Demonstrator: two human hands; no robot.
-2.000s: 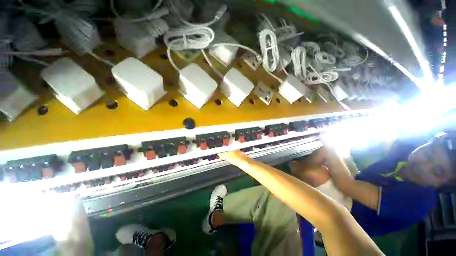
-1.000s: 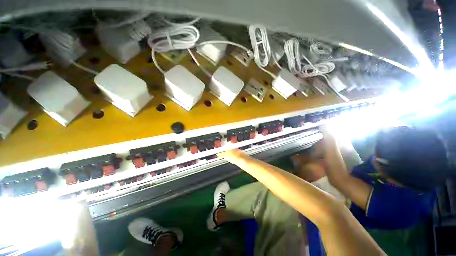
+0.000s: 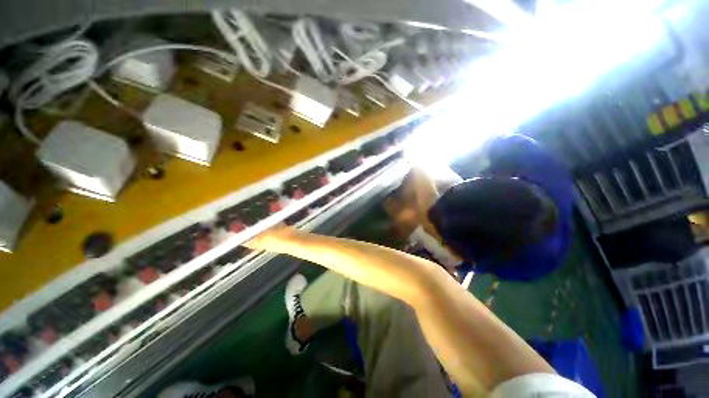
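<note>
White power adapters (image 3: 180,128) sit plugged in along the yellow board (image 3: 183,183), with coiled white cables (image 3: 53,74) behind them. A pale socket (image 3: 259,121) without an adapter shows between two adapters. Black and red terminal blocks (image 3: 247,210) line the white shelf edge (image 3: 311,204). My right hand (image 3: 268,238) is at this edge, beside the blocks. Its fingertips are partly hidden at the edge, so its grip is unclear. My left hand is out of the picture.
A coworker in a blue top (image 3: 548,225) bends forward beside the rack, head down. White glare (image 3: 536,70) covers the rack's far end. A blue bin (image 3: 571,364) stands on the green floor (image 3: 521,307). Grey slatted racks (image 3: 665,299) stand at the right. Shoes and trousered legs show below the shelf.
The view has turned to the right, so the adapters and shelf edge appear further left and steeper. My left hand has left the picture. My right hand stays at the shelf edge.
</note>
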